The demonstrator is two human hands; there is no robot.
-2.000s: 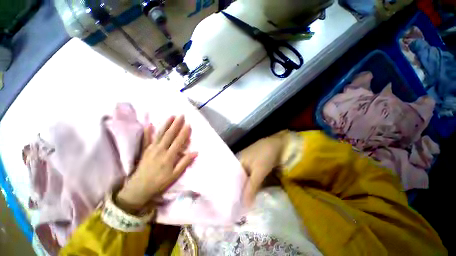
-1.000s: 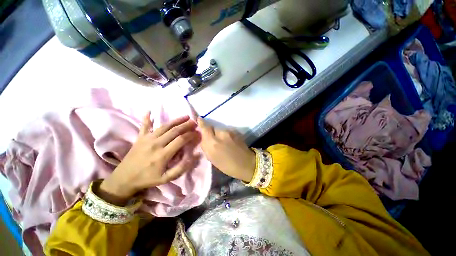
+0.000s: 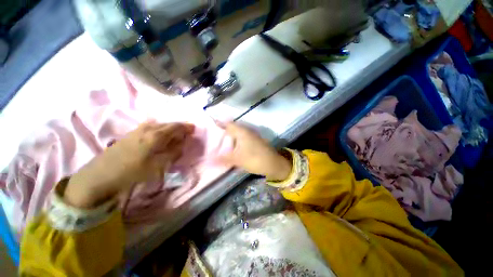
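A pale pink fabric piece [image 3: 54, 143] lies spread and bunched on the white machine table, from the far left to below the needle area. My left hand [image 3: 143, 154] is on the cloth, blurred, its fingers bent near the cloth's middle; whether it grips is unclear. My right hand [image 3: 246, 149] holds the cloth's right edge between thumb and fingers, just below the presser foot area [image 3: 208, 100]. The sewing machine head [image 3: 173, 54] stands above the cloth. A small shiny metal guide [image 3: 224, 86] sits right of the needle.
Black scissors [image 3: 316, 78] lie on the machine bed to the right. A blue bin [image 3: 348, 143] heaped with pink pieces [image 3: 405, 143] stands at the right. Beyond it, a brighter blue basket [image 3: 440, 51] holds light blue pieces [image 3: 462, 92]. More blue cloth [image 3: 394, 21] lies at the table's far end.
Since one second ago my left hand has moved left and its fingers have bent. My right hand has shifted slightly right. The cloth's lower part has drawn back, showing the table's front edge.
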